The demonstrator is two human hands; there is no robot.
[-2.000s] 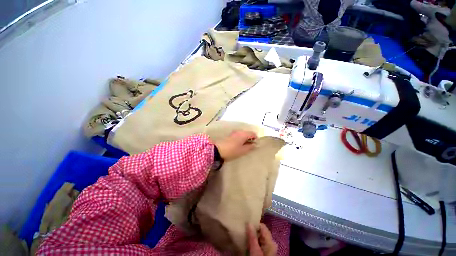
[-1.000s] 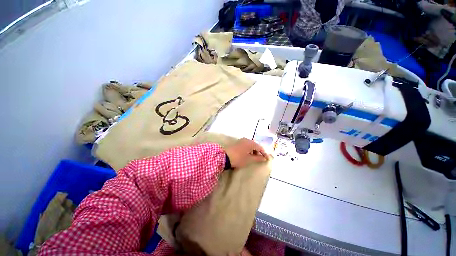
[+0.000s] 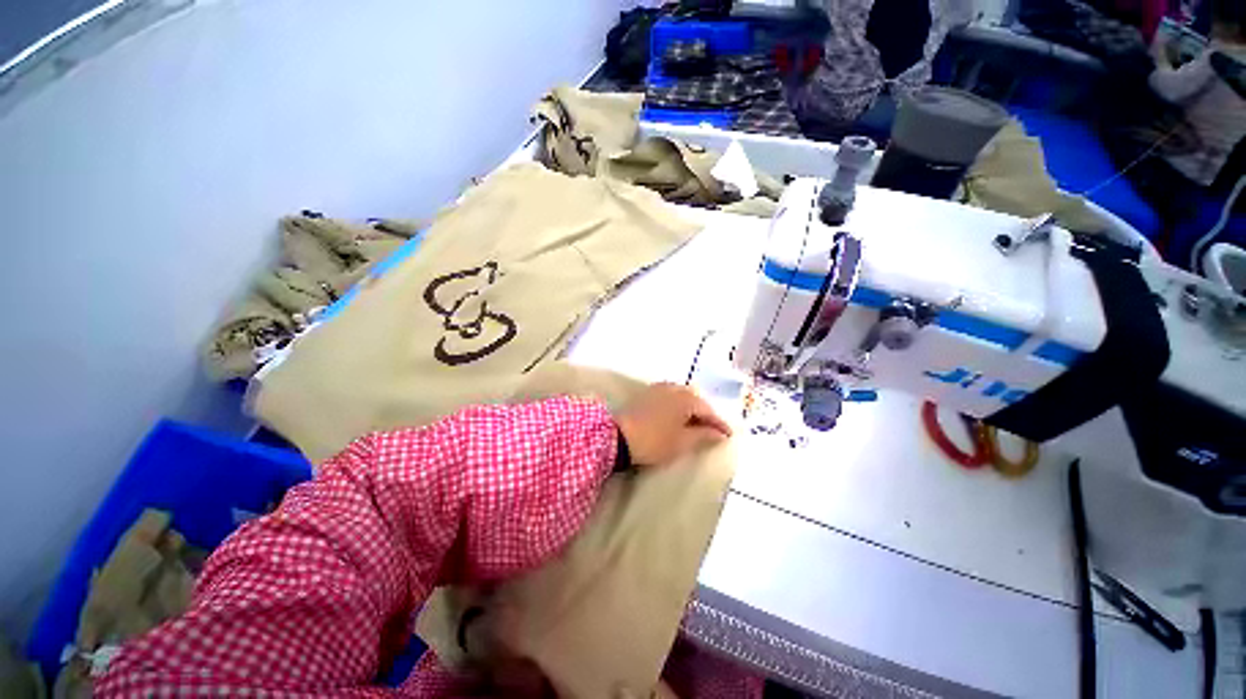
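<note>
A khaki garment piece runs from the table beside the needle down over the front edge towards my lap. My left hand, in a pink checked sleeve, lies on its upper edge with fingers together, holding it just left of the presser foot. My right hand cannot be made out at the bottom edge. A khaki panel with a dark looped motif lies flat left of the machine. The white sewing machine head has a blue stripe and a lit needle area.
Red and yellow-orange looped handles lie right of the needle. Thin black snips and dark straps lie at the table's right. Khaki bundles are along the wall. A blue crate stands lower left. People sit behind.
My left hand has moved right and down with the khaki edge, to beside the needle. My right hand, seen gripping the lower cloth two seconds ago, has dropped from clear view.
</note>
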